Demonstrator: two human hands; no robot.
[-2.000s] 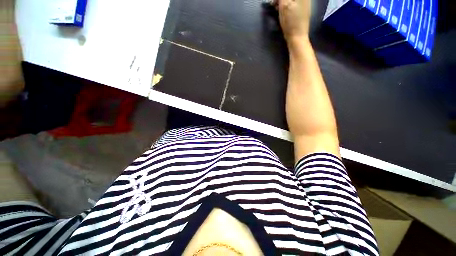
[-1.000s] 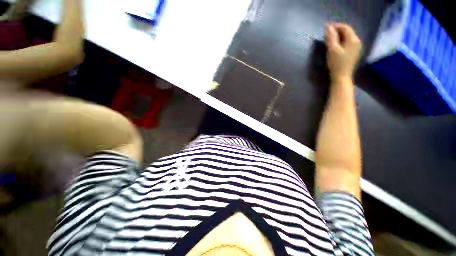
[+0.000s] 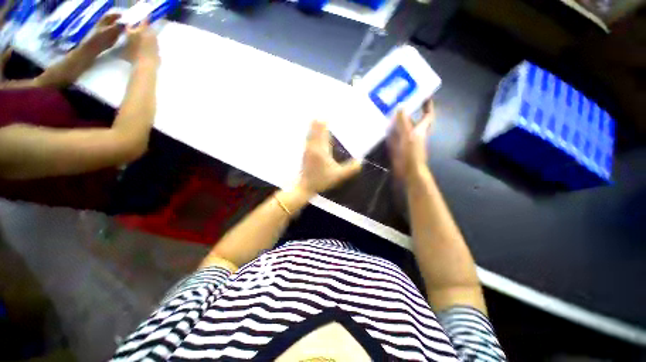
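Note:
A white retail box [image 3: 393, 90] with a blue device picture is tilted above the table, near the seam of its white and black parts. My right hand [image 3: 411, 145] holds it at its right lower side, thumb on the front. My left hand [image 3: 324, 161] is at the lower left of the box, fingers apart, its thumb close to the lower corner; whether it touches is blurred. A block of boxes [image 3: 556, 127] with blue spines stands side by side on the black tabletop at right.
A co-worker's hands [image 3: 131, 42] hold a blue and white box at upper left, near more blue and white boxes [image 3: 74, 28]. A red stool [image 3: 188, 212] is under the table at left. The table's white edge [image 3: 567, 307] runs before me.
My left hand has come in over the table. My right hand, empty one second ago, now holds a box. The view has shifted, showing the whole box block and the co-worker's hands.

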